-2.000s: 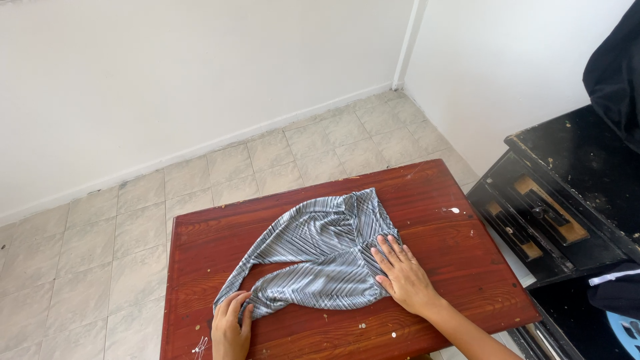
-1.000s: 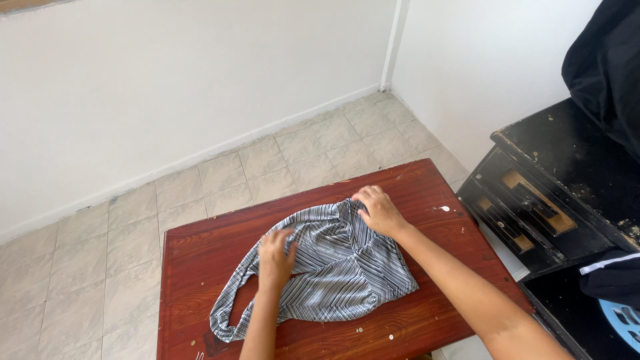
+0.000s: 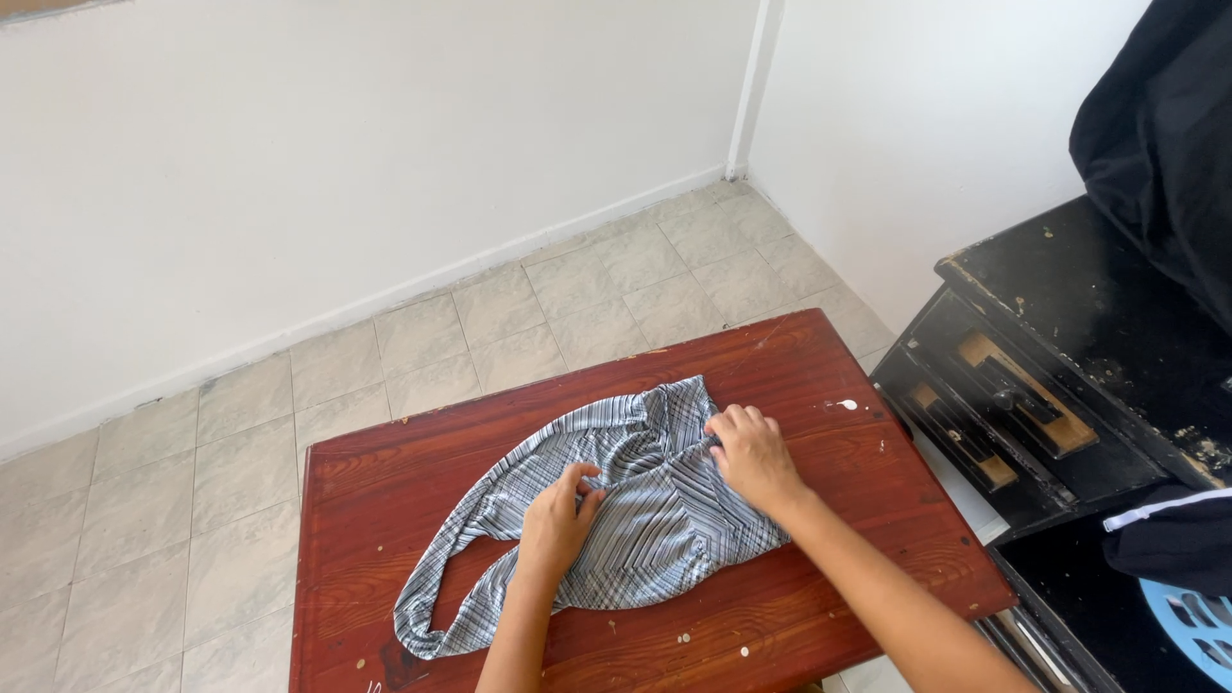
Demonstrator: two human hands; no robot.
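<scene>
A grey, black and white striped garment [image 3: 635, 539] lies on the reddish-brown wooden table [image 3: 385, 500], its narrow looped part toward the left and its wider part toward the right. My left hand [image 3: 563, 520] is over the garment's middle, thumb and fingers curved with a gap between them; whether it touches the cloth is unclear. My right hand [image 3: 756, 457] rests at the upper right edge of the garment, fingertips on the cloth by the edge. Whether those fingers pinch the fabric cannot be told.
A worn black wooden cabinet [image 3: 1059, 289] stands right of the table, with dark cloth [image 3: 1165, 144] on top. Lower right are another dark cloth [image 3: 1169, 544] with a white strip and a light blue plastic basket [image 3: 1184, 630]. White walls and a tiled floor lie beyond.
My left hand has left the garment's lower left end and is over its middle. My right hand went up to the top edge, then came down along the right side.
</scene>
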